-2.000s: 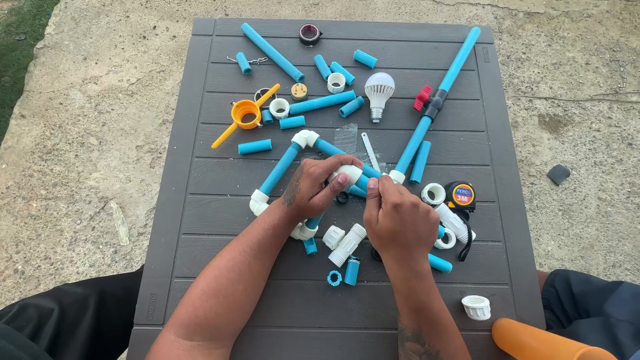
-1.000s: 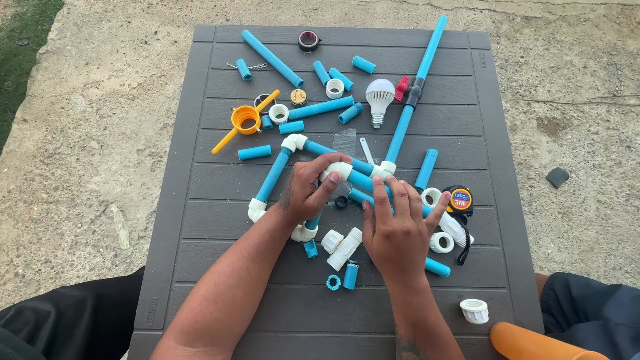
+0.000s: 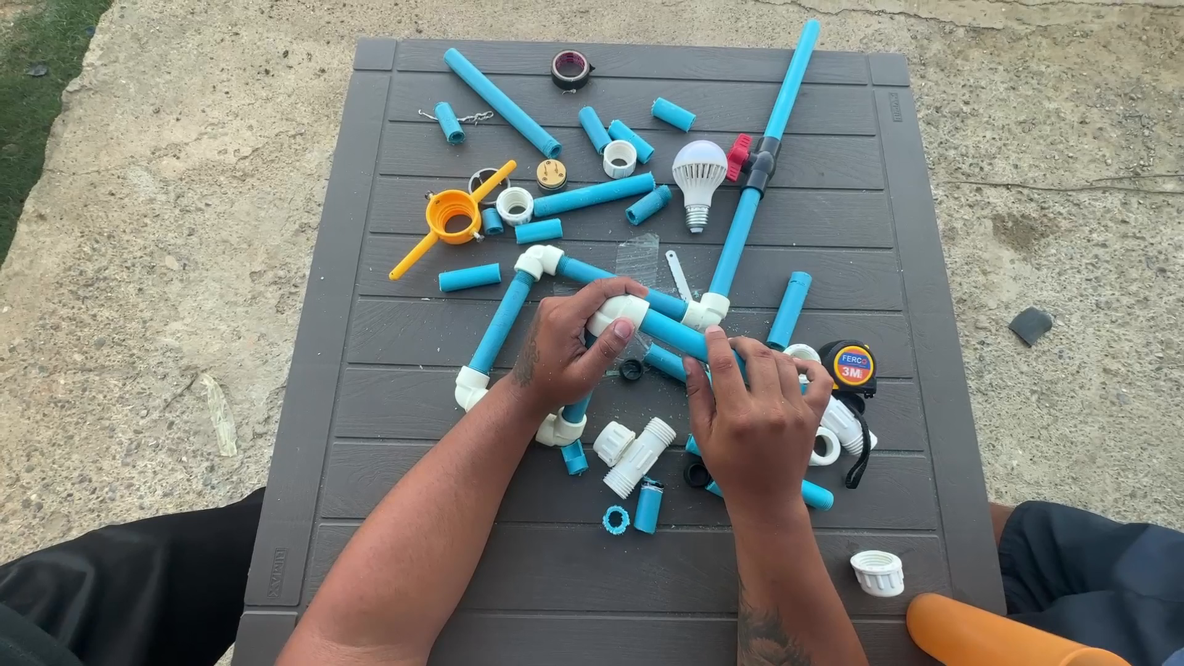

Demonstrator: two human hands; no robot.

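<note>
My left hand (image 3: 583, 338) grips a white elbow fitting (image 3: 618, 313) at a raised corner of a frame of blue PVC pipes. From that elbow a blue pipe (image 3: 673, 331) runs right, under the fingers of my right hand (image 3: 760, 398), which close over its far part. The frame's other white elbows (image 3: 538, 261) join blue pipes at the left and below. At its right corner, a white fitting (image 3: 708, 311) meets a long blue pipe (image 3: 735, 240) with a black valve (image 3: 760, 165) and red handle. A small black ring (image 3: 631, 370) lies between my hands.
Around the frame on the slatted table (image 3: 620, 573) lie an LED bulb (image 3: 699, 180), an orange die-stock-like tool (image 3: 453, 217), a tape measure (image 3: 849, 365), a roll of tape (image 3: 571, 69), white threaded fittings (image 3: 640, 458) and several blue pipe pieces. An orange pipe (image 3: 999, 634) crosses the bottom right corner.
My right hand has gone from gripping beside my left hand, to spread fingers farther right, to curled fingers over the pipe. The valve pipe has shifted left since the earliest frame.
</note>
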